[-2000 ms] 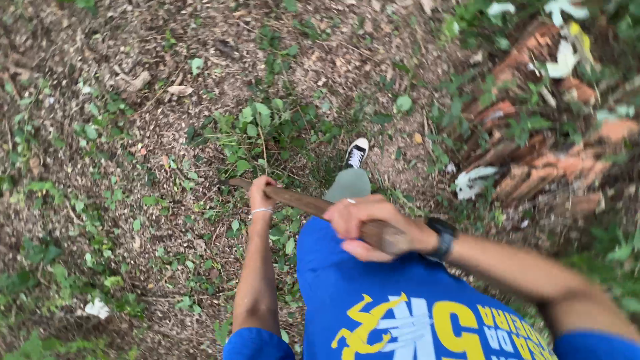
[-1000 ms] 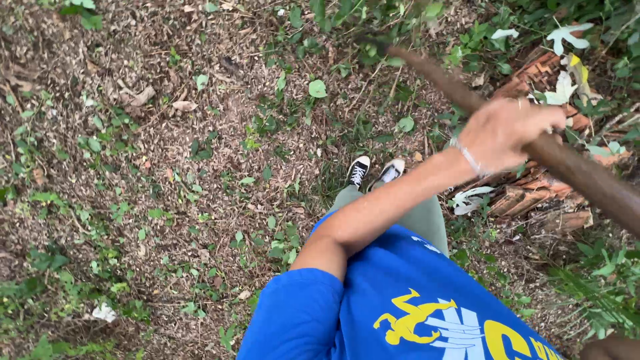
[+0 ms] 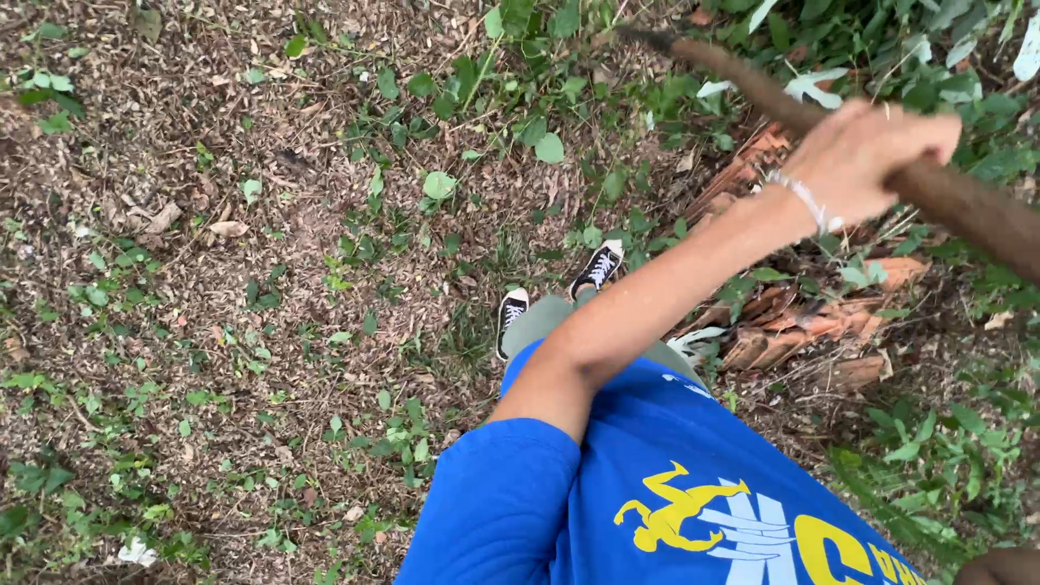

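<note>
My left hand (image 3: 873,162), with a pale bracelet at the wrist, is closed around a long brown wooden stick (image 3: 967,207). My left arm reaches across my body towards the upper right. The stick slants from its dark, thin tip near the top middle down to the right edge, where its thicker end leaves the view. My right hand is out of view; a dark brown blurred shape at the bottom right corner cannot be made out clearly.
Broken reddish rotten wood (image 3: 821,325) lies right of my black-and-white sneakers (image 3: 599,266). Green leafy plants (image 3: 967,455) grow along the right side. Leaf litter with small seedlings covers the ground (image 3: 268,325) on the left.
Two seconds ago both hands held the stick low before my body. My left hand has since swung with it to the upper right, and my right hand has left the view.
</note>
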